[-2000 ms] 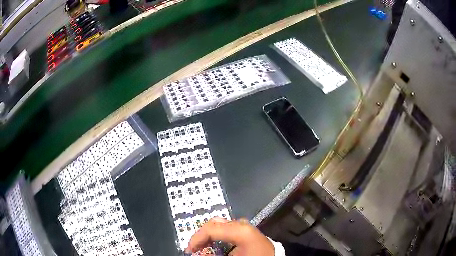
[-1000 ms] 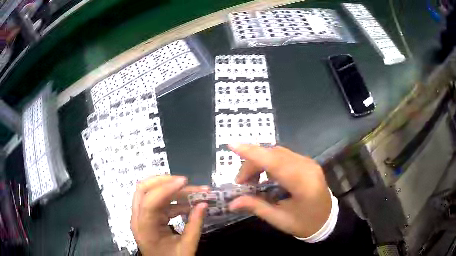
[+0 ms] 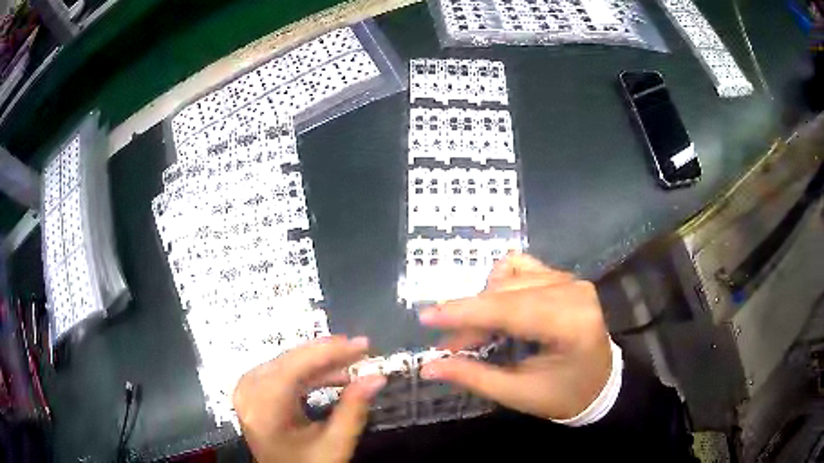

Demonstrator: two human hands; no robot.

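Note:
My left hand (image 3: 303, 398) and my right hand (image 3: 533, 348) hold a small panel section (image 3: 397, 364) between them at the bottom centre. It is tilted, with its edge towards me, and its lower part looks dark and glassy. A column of white PCB panels (image 3: 463, 199) with small black marks lies just beyond my right hand. A second column of overlapping white panels (image 3: 239, 262) lies to the left, its near end partly hidden by my left hand.
Bagged board stacks lie behind the left column (image 3: 280, 86) and at far left (image 3: 77, 240). A wide bagged pack (image 3: 542, 20) and a narrow strip (image 3: 709, 45) lie at the top. A smartphone (image 3: 660, 129) lies right. A cable (image 3: 128, 416) lies lower left. Metal machine (image 3: 759, 335) at right.
The view has shifted, so the boards sit higher and further right than two seconds ago. Both hands now hold the panel section; it has tilted more edge-on over the last second.

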